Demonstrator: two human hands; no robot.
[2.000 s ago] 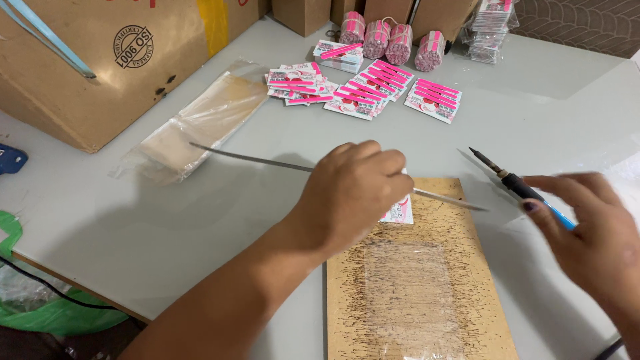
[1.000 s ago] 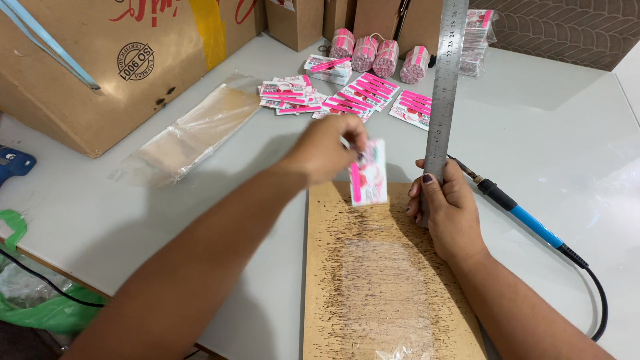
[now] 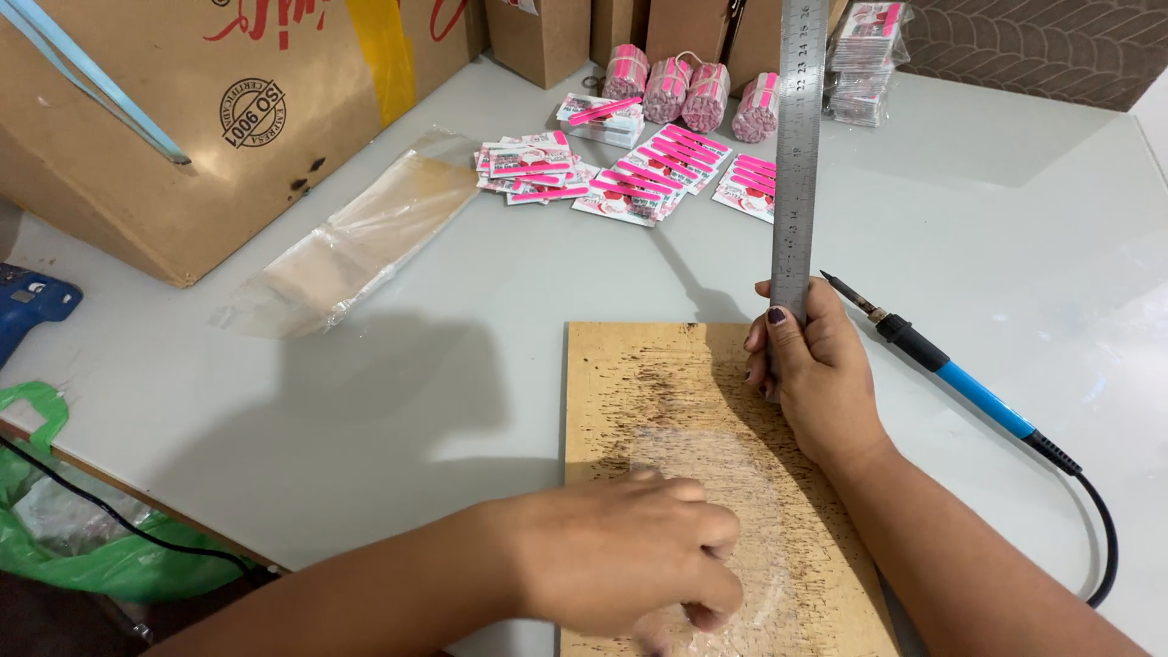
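Note:
Upright in my right hand (image 3: 821, 374) is a steel ruler (image 3: 796, 173), gripped near its lower end over the right edge of a scorched wooden board (image 3: 607, 365). My left hand (image 3: 639, 552) is low over the board with curled fingers, at a clear plastic film (image 3: 730, 465) lying there; whether the fingertips pinch it cannot be made out. To the right of the board a blue-handled soldering iron (image 3: 981, 392) rests on the table, its tip near my right hand. Cards with pink nail files (image 3: 620, 196) lie beyond the board.
Clear plastic bags (image 3: 365, 237) lie left of the cards. Bundled nail files (image 3: 705, 96) and wrapped card packs (image 3: 867, 46) stand at the back. A large cardboard box (image 3: 182, 137) takes up the back left. A green plastic bag (image 3: 119, 557) hangs by the table edge, with a black cable across it.
The ruler passed from my left hand to my right, and the soldering iron was put down. My left hand moved down the board; the card it held a second ago is no longer seen in it.

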